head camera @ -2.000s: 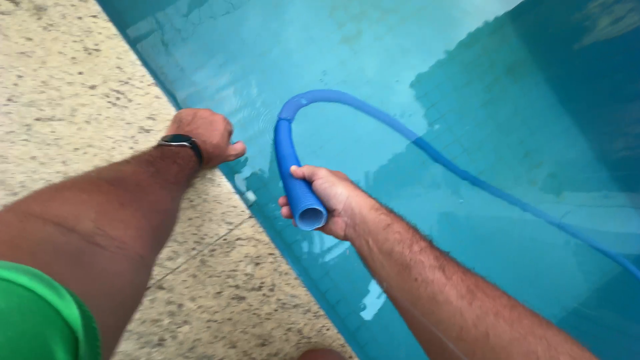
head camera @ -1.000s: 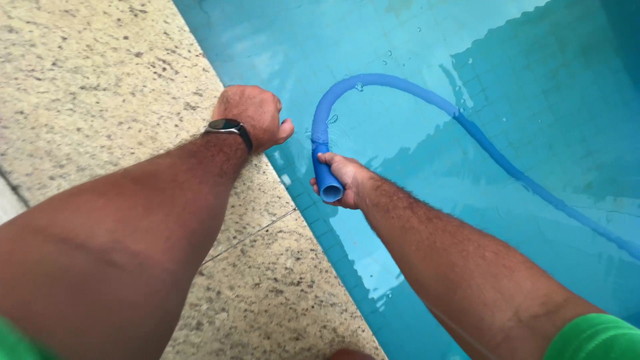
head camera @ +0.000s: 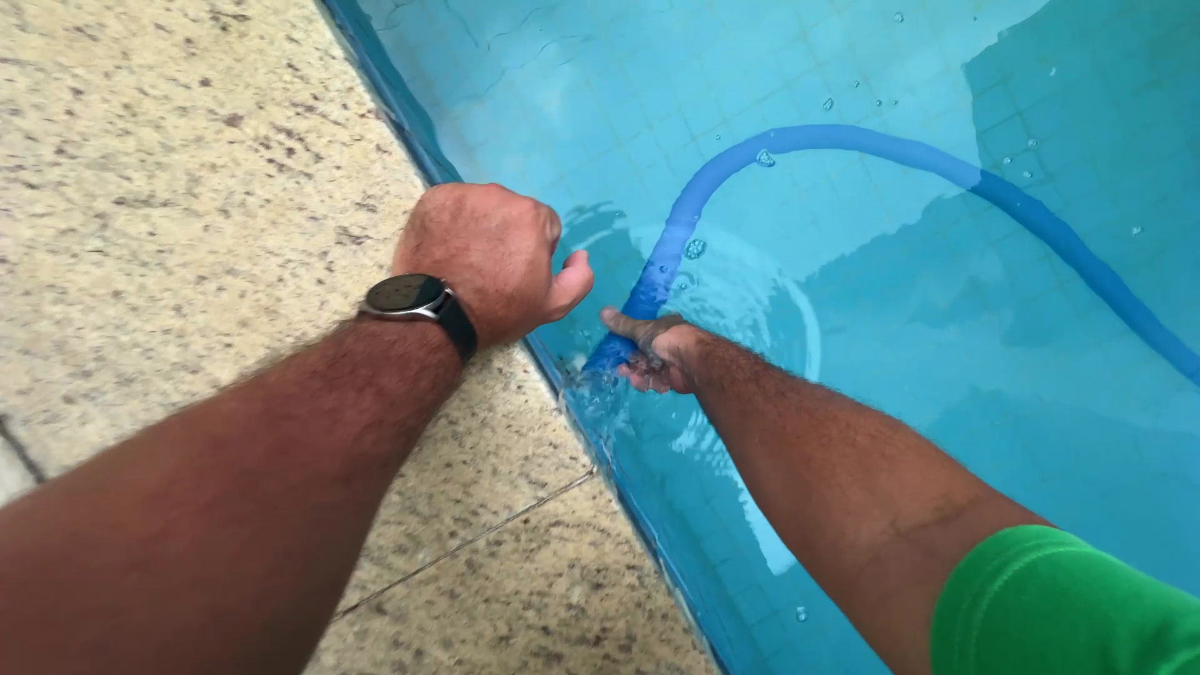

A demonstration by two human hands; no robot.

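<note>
A blue pool hose (head camera: pixel 830 138) arcs through the water and runs off at the right edge. My right hand (head camera: pixel 656 352) is wrapped around it near its end, at the waterline close to the pool wall, partly under water. The hose's open mouth is hidden in the splashing water. My left hand (head camera: pixel 492 258), with a black watch on its wrist, rests at the pool's edge; its fingers curl down out of sight over the rim, and the thumb points toward the water. Whether it grips the edge cannot be seen.
Speckled stone coping (head camera: pixel 187 187) with a thin joint line lies on the left. The pool's edge (head camera: pixel 647 534) runs diagonally from upper left to bottom centre. Pale tiles and a dark shadow show through the pool water (head camera: pixel 937 309), with bubbles on the surface.
My right hand has lowered the hose end, whose open mouth showed above the surface before, into the water beside the wall. Ripples and splashes have appeared there. My left hand stays at the edge.
</note>
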